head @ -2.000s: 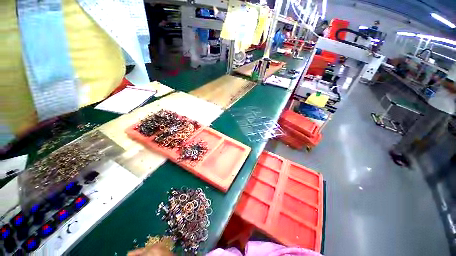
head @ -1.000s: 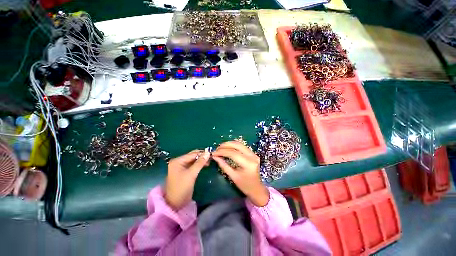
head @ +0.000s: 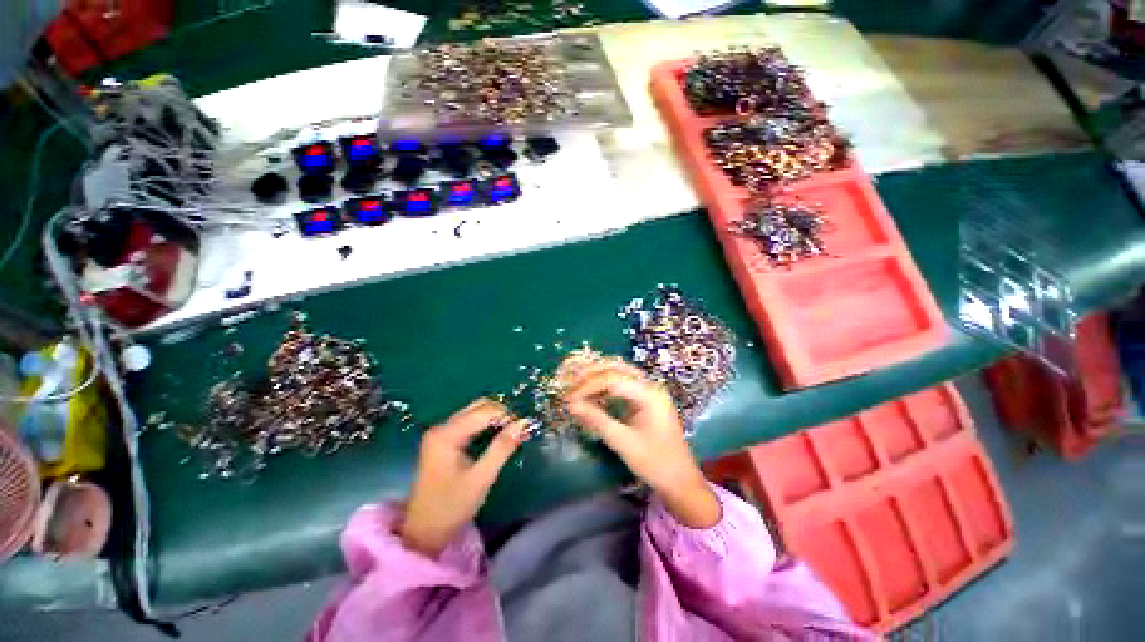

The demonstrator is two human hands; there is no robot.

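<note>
My left hand (head: 458, 467) is over the green mat, thumb and forefinger pinched on a small ring part (head: 525, 429) at the fingertips. My right hand (head: 624, 414) is at the pile of tiny pale fittings (head: 553, 384), its thumb and forefinger curled towards each other; whether it holds a fitting is too small to tell. The right ring pile (head: 679, 347), silver-purple and dense, lies just beyond my right hand. The left ring pile (head: 309, 394), mixed copper and dark, lies loose to the left of my left hand.
A red compartment tray (head: 854, 324) with heaped rings lies right; stacked red trays (head: 894, 502) sit below the bench edge. Behind are black display units (head: 417, 201) and a clear tray (head: 603, 83) of small parts. White cables (head: 107, 376) and a pink fan (head: 15, 492) are left.
The view has shifted slightly. My hands were together at the fingertips and are now apart, with my right hand over the pale pile and my left hand still pinching.
</note>
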